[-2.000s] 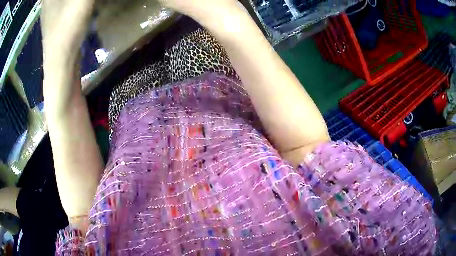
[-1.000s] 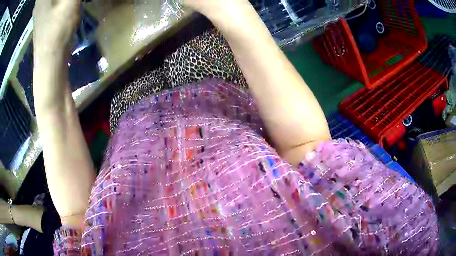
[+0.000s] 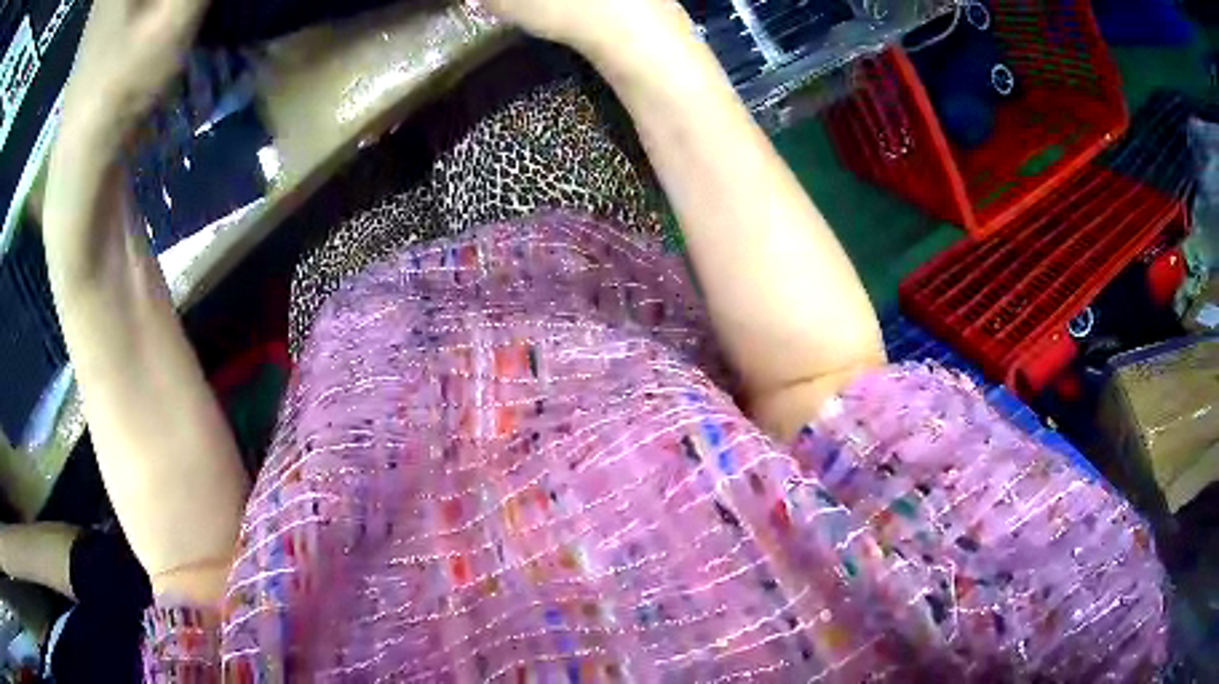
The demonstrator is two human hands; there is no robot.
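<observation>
My left hand (image 3: 141, 47) is at the top left, cut off by the top edge; its fingers cannot be made out. My right hand (image 3: 542, 14) is at the top centre, and only its wrist side shows. A dark object (image 3: 288, 16), perhaps a speaker, shows at the top edge between the hands, mostly out of the picture. I cannot tell whether either hand holds it. Flat dark shiny pieces (image 3: 221, 167) lie at the edge of the tan bench (image 3: 348, 80), beside my left forearm.
A clear plastic tray (image 3: 816, 54) is at the top right. An open red crate (image 3: 976, 201) holding dark round things, another red crate (image 3: 1043, 267) and a blue slatted crate (image 3: 922, 345) are on the right. A carton (image 3: 1176, 414) is at the right edge. Another person's arm (image 3: 40, 555) shows lower left.
My left hand and forearm have moved left. My right forearm has shifted slightly right since the earliest frame. The dark object now shows at the top edge between my hands.
</observation>
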